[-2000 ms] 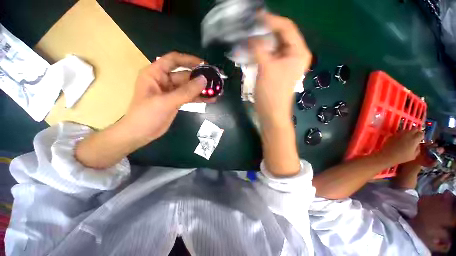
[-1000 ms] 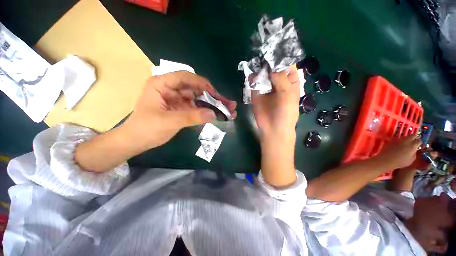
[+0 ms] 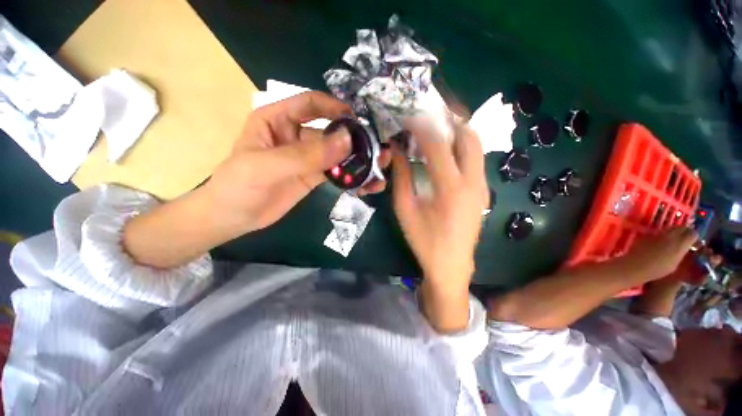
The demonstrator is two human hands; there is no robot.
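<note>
My left hand [image 3: 281, 158] holds a watch head [image 3: 351, 153] at the fingertips, its dark face with red reflections under my thumb and its shiny rim towards my right hand. My right hand [image 3: 439, 183] is just right of it, its fingers closed on a bunch of crumpled grey-black and white wipes [image 3: 390, 77] that spreads above the watch head. The fingertips are blurred and partly hidden by the wipes. A small white piece with dark marks [image 3: 350, 223] lies on the green bench below the watch head.
Several black watch heads [image 3: 543, 132] lie right of my hands, near a white wipe [image 3: 493, 123]. Farther right is a red compartment tray [image 3: 622, 203] with another person's arm [image 3: 578, 284] across its lower end. Left are a tan sheet [image 3: 183, 97], white wad [image 3: 128, 110] and printed packet [image 3: 37, 101].
The bunch of wipes has moved left and my right hand has come closer to the watch head. My left hand has turned the watch head so its dark face shows again.
</note>
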